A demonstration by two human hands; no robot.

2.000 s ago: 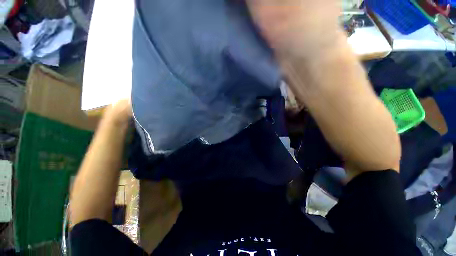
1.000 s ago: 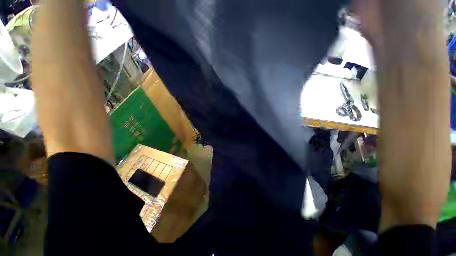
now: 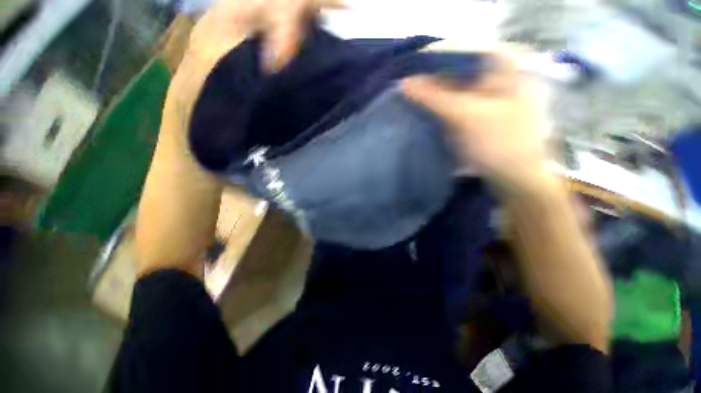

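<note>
A denim panel, grey-blue on one side and near-black navy on the other, is bunched and folded in front of my chest. A pale speckled trim line runs down its left part. My left hand grips the navy side at the upper left, fingers over the cloth. My right hand holds the upper right edge, thumb on the grey-blue side. The picture is blurred, so exact finger contact is hard to see.
A white table with a wooden edge is at the right, with small blurred items on it. A green basket is at lower right, a blue object at the right rim. A green board or carton side and a brown carton are at left.
The panel hung long and stretched between my raised arms; now it is gathered and folded with its trim showing. My hands have come closer together and into view. The camera view has shifted.
</note>
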